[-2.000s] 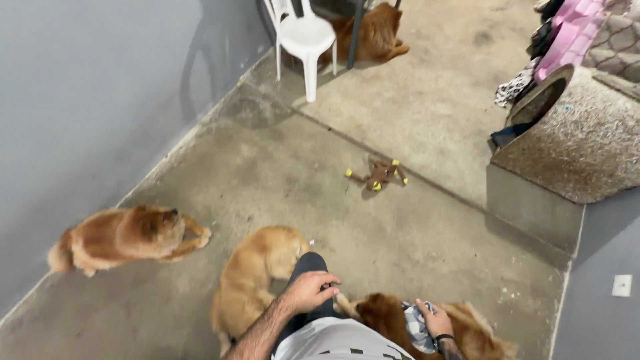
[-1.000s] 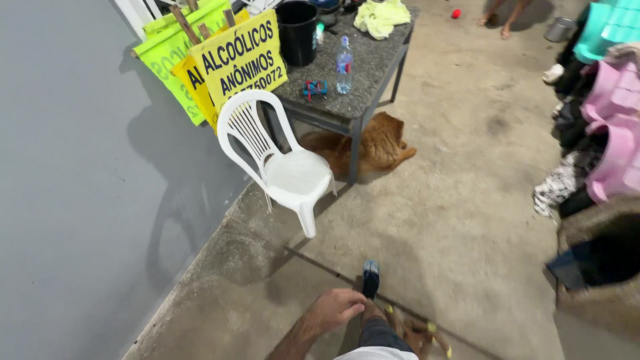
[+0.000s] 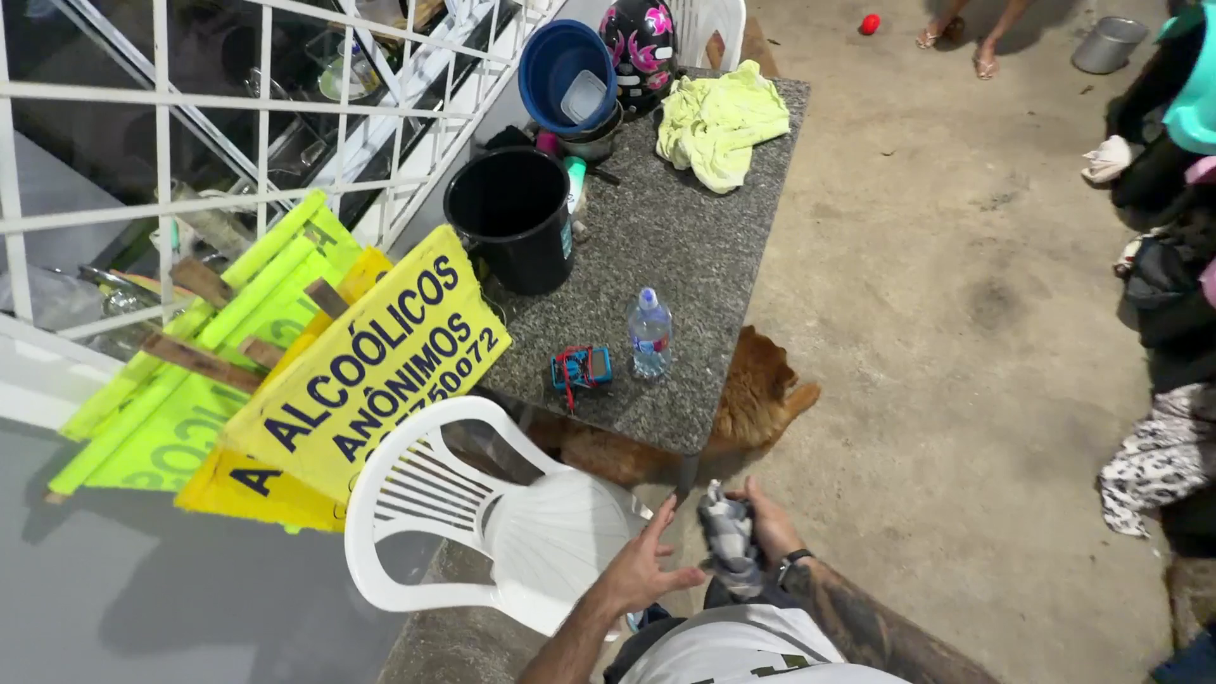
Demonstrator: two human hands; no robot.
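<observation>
My left hand (image 3: pixel 638 570) is empty, its fingers spread, over the edge of a white plastic chair (image 3: pixel 560 532). Crumpled grey and white cloth (image 3: pixel 730 540) is in my right hand (image 3: pixel 771 522), which has a dark band at the wrist. Ahead stands a granite-topped table (image 3: pixel 655 237). Near its close end are a clear plastic bottle (image 3: pixel 650 334) with a blue cap and a small blue device with red leads (image 3: pixel 579 369). Farther back lie a yellow-green cloth (image 3: pixel 722 123), a black bucket (image 3: pixel 510 218), a blue bucket (image 3: pixel 568 76) and a black and pink helmet (image 3: pixel 641 47).
A reddish-brown dog (image 3: pixel 760 399) lies under the table. Yellow and green cloth signs (image 3: pixel 380 380) with writing lean by a white window grille (image 3: pixel 161 95). A person's feet (image 3: pixel 986 62), a red ball (image 3: pixel 868 25) and a metal pot (image 3: pixel 1110 45) are far off; clothes (image 3: pixel 1154 456) hang right.
The view has swung up and across to the table and chair. The cloth was in my right hand two seconds ago too. The other dogs and the toy on the floor are out of view.
</observation>
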